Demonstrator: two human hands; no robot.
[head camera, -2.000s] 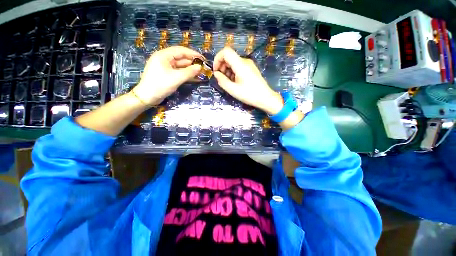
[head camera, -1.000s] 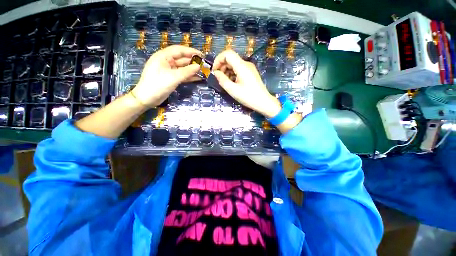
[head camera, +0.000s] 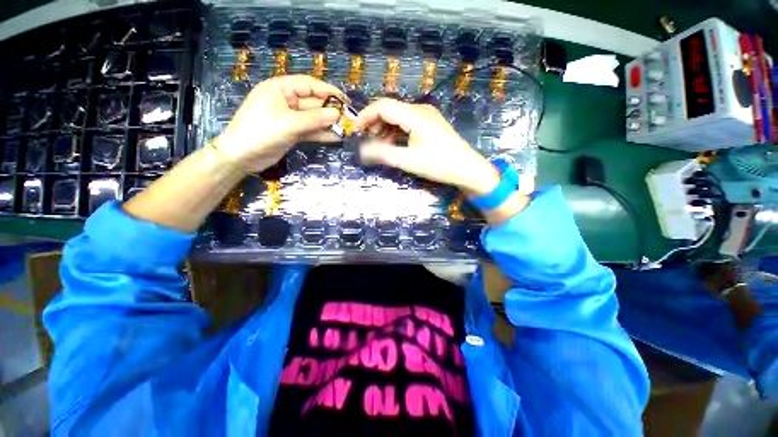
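My left hand (head camera: 281, 119) holds a small dark-rimmed module (head camera: 343, 121) with an orange-gold flex strip, pinched between thumb and fingers above the clear tray. My right hand (head camera: 418, 145) is at the module's right side, its fingertips by the flex strip; its thumb is blurred. Whether it grips the part cannot be told. The clear blister tray (head camera: 341, 254) lies under both hands. Its far row holds several black squares (head camera: 318, 36) with orange tails (head camera: 357, 70). Dark squares (head camera: 274, 230) also sit at its near left.
A black blister tray (head camera: 186, 102) lies at the left. At the right are a white scrap (head camera: 590, 70), a power supply (head camera: 695, 85), a power strip (head camera: 674, 201), a black plug (head camera: 588, 169) and a teal device (head camera: 742, 175). Another person's arm (head camera: 744, 307) shows at the right edge.
My right hand has turned flatter, and its thumb has moved down and apart from the fingers. My left hand keeps the module in nearly the same place. Another person's arm has appeared at the right.
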